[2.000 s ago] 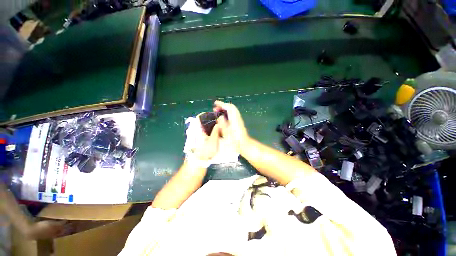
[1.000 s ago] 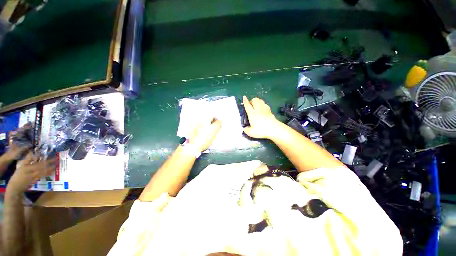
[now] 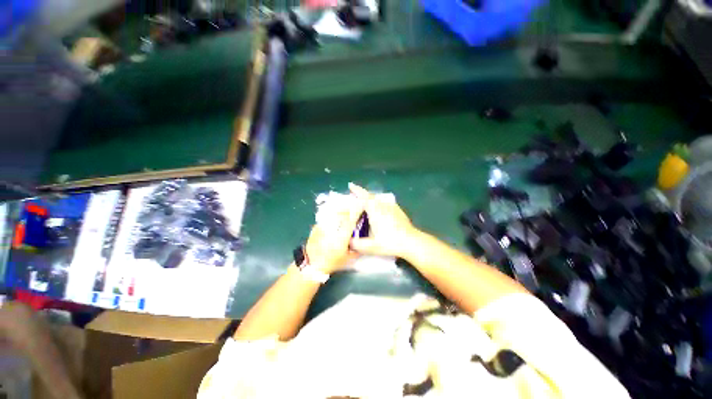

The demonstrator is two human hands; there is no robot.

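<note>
My left hand [image 3: 332,238] and my right hand [image 3: 388,226] are close together over the whitish stack of poly bags [image 3: 376,265]. A black power adapter [image 3: 361,225] shows between them, mostly hidden by the fingers. Both hands appear closed around it. The picture is blurred, and I cannot tell whether a clear bag is around the adapter. The poly bags lie on the green bench, largely covered by my hands.
Bagged adapters [image 3: 181,222] lie on the printed sheet [image 3: 183,290] at left. A carton [image 3: 168,327] stands at lower left, with another person's blurred arm [image 3: 35,343] beside it. A tangled adapter pile [image 3: 601,241] and a fan [image 3: 697,191] are at right. A blue basket [image 3: 480,19] is at the far side.
One second ago my left hand lay flat on the bags and my right held the adapter at their right edge. Now the hands have come together around it. The other person's hands have left the bagged adapters.
</note>
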